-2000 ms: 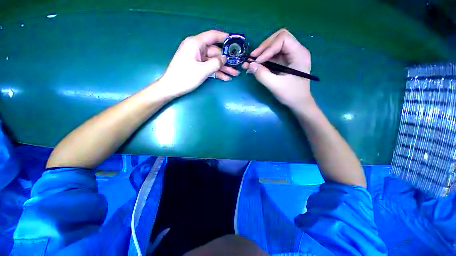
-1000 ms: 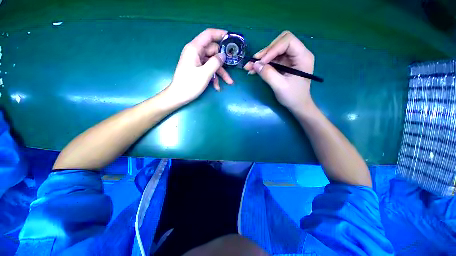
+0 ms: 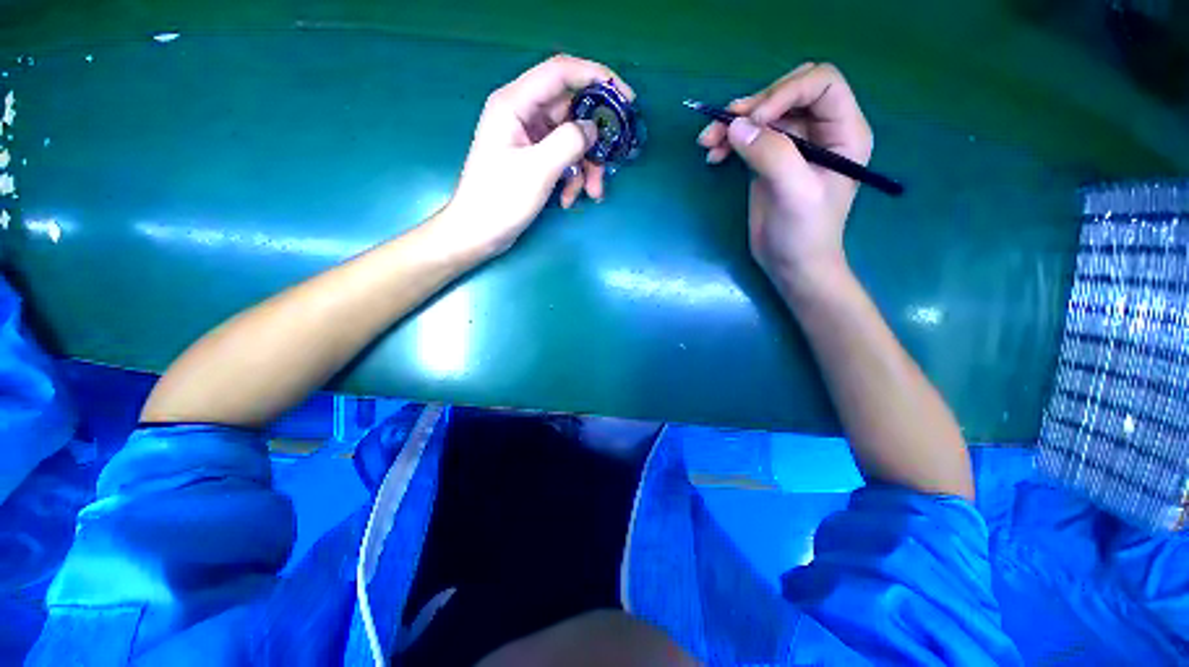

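My left hand [image 3: 528, 150] holds a round dark watch case [image 3: 606, 123] by its rim, between thumb and fingers, above the green bench. The case is open, with shiny parts around a paler round centre, and it looks slightly tilted. My right hand [image 3: 802, 156] holds thin black tweezers [image 3: 835, 160] like a pen, to the right of the case. The tweezer tip points left and is apart from the case. Whether the tip carries anything is too small to tell.
The glossy green bench [image 3: 522, 332] reaches across the view. A tall stack of clear ridged blister trays [image 3: 1128, 345] stands at the right edge. Small white scraps [image 3: 50, 231] lie at the far left. A blue sleeve [image 3: 29, 404] of another person shows at the left edge.
My right hand has moved right with the tweezers, so the tip has left the case's edge. The watch case has tilted in my left hand.
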